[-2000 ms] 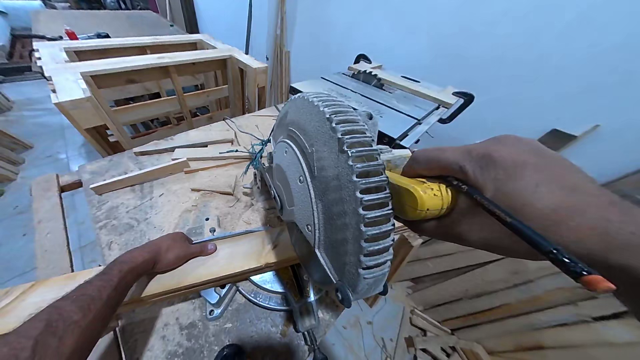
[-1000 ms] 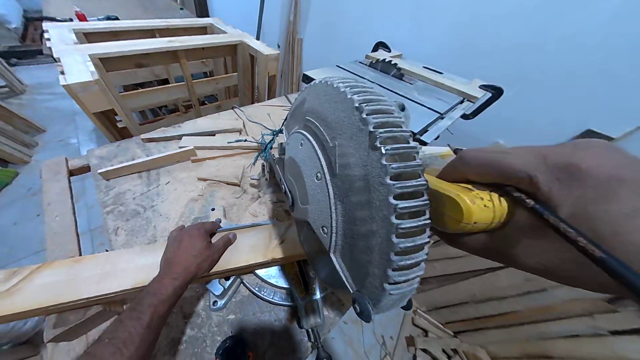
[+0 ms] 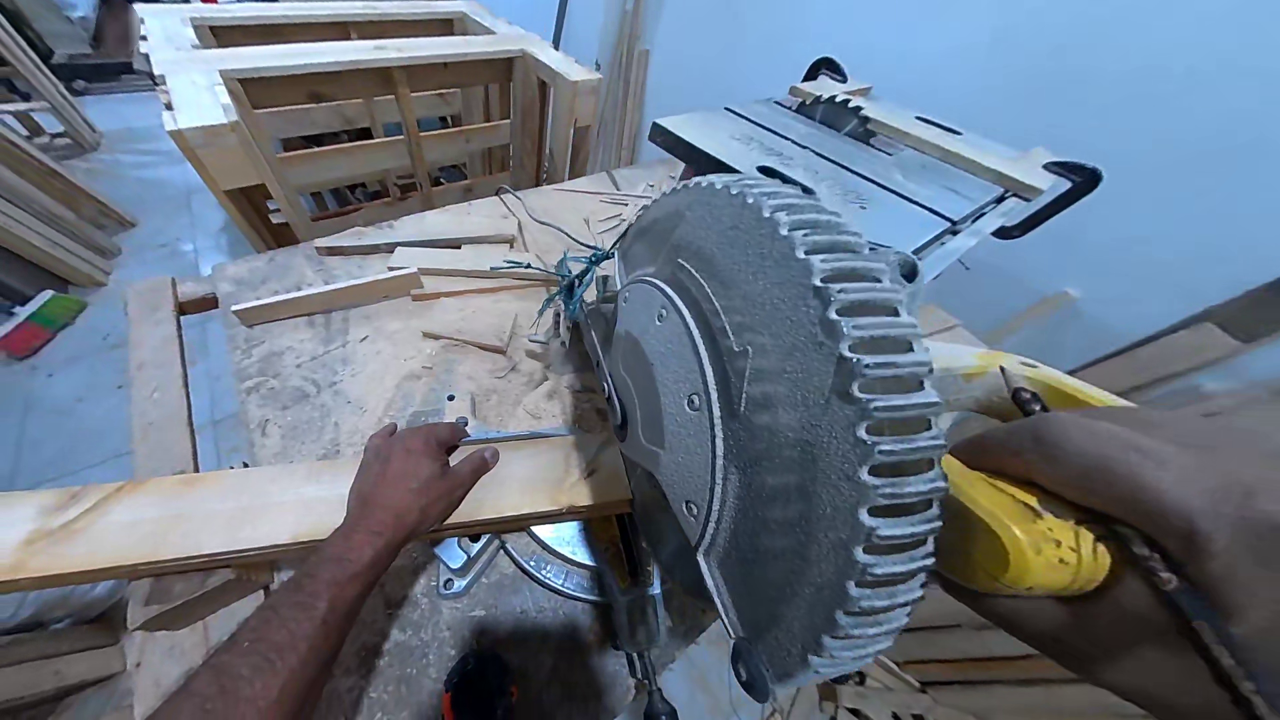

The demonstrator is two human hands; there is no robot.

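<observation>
A miter saw's grey metal blade guard [image 3: 780, 400] fills the middle of the view, lowered at the right end of a pale wooden board [image 3: 250, 505]. My left hand [image 3: 415, 480] lies on the board beside the saw's fence [image 3: 515, 435], fingers over its far edge. My right hand [image 3: 1120, 500] is closed around the saw's yellow handle [image 3: 1020, 530], with a pencil [image 3: 1150, 560] held between its fingers. The guard hides the blade and the cut. Part of the round metal saw base [image 3: 565, 560] shows below the board.
Offcuts [image 3: 330, 297] and sawdust lie on the worktable [image 3: 300, 370] behind the fence. A slatted wooden frame [image 3: 390, 50] stands at the back left, and a table saw [image 3: 850, 170] with an exposed blade at the back right. More boards [image 3: 980, 640] lie low on the right.
My left hand has moved right along the board, nearer the saw, since the earliest frame. My right hand has stayed on the handle. The view has shifted.
</observation>
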